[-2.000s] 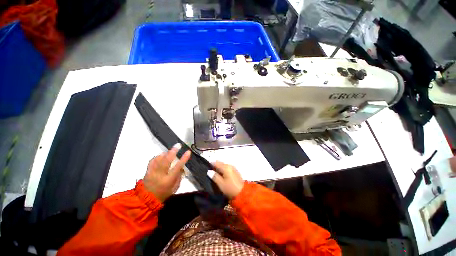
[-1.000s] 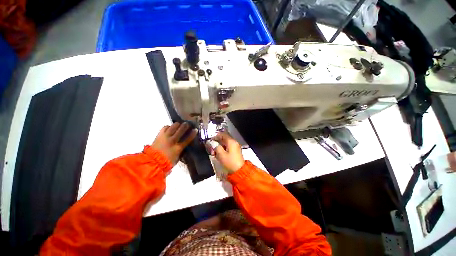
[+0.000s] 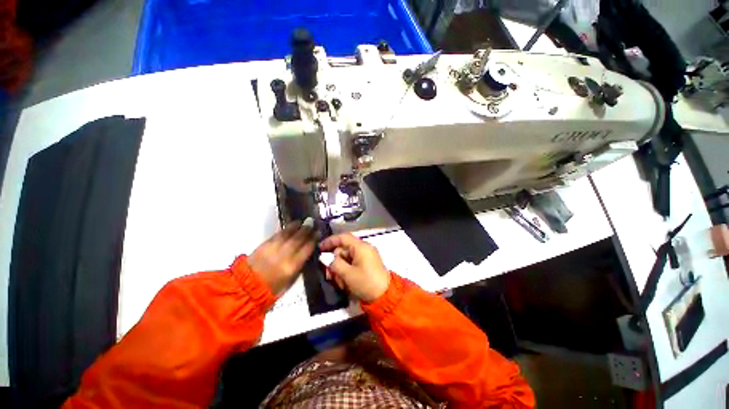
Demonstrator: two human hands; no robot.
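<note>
A black fabric strip lies on the table in front of the presser foot of the cream-white sewing machine. Its far part runs beside and behind the machine head. My left hand lies flat with its fingertips on the strip's left side, just before the foot. My right hand is at the strip's right edge, thumb and forefinger bent close together on it. Whether the strip's end is under the needle is hard to see. The fingers partly hide the strip.
A wide stack of black strips lies at the left of the table. A black panel lies under the machine arm. A slim metal tool is right of it. A blue crate stands behind. A dark phone-like rectangle lies on the right-hand table.
The strip was first held in both hands left of the machine, then brought to the presser foot. Since then my hands sit slightly nearer me, and the view has shifted.
</note>
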